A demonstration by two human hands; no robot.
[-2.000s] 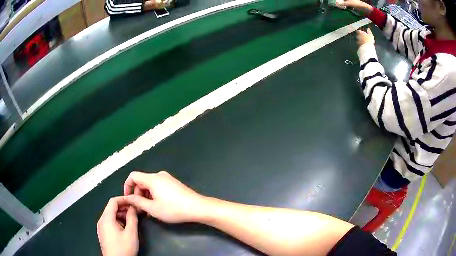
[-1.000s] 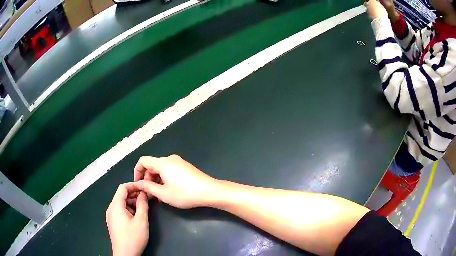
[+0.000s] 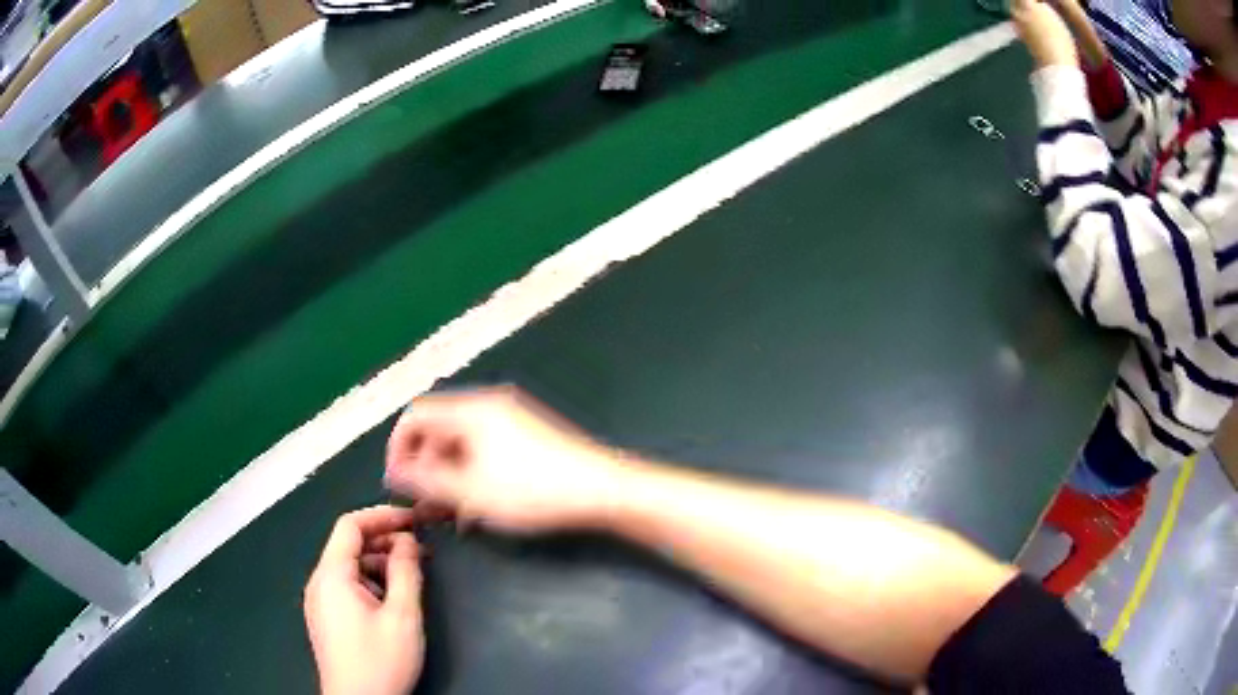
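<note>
My left hand [image 3: 367, 597] is at the lower left over the dark green bench [image 3: 760, 367], with thumb and fingertips curled close together. My right hand [image 3: 475, 455] is just above and to the right of it, blurred, with its fingers bent. The two hands are very close at the fingertips. A small dark spot shows at my left fingertips, too small and blurred to name. Whether either hand holds something cannot be told.
A whitish edging [image 3: 543, 285] separates the bench from the green conveyor belt [image 3: 448, 231]. A dark unit [image 3: 622, 69] lies on the belt. A neighbour in striped sleeves [image 3: 1134, 245] sits at right, near small pale loops [image 3: 986, 128]. A metal post [image 3: 68, 550] stands at left.
My right hand has lifted slightly up and away from my left hand and is now blurred. My left hand has shifted slightly right in the picture. A dark unit now shows on the belt.
</note>
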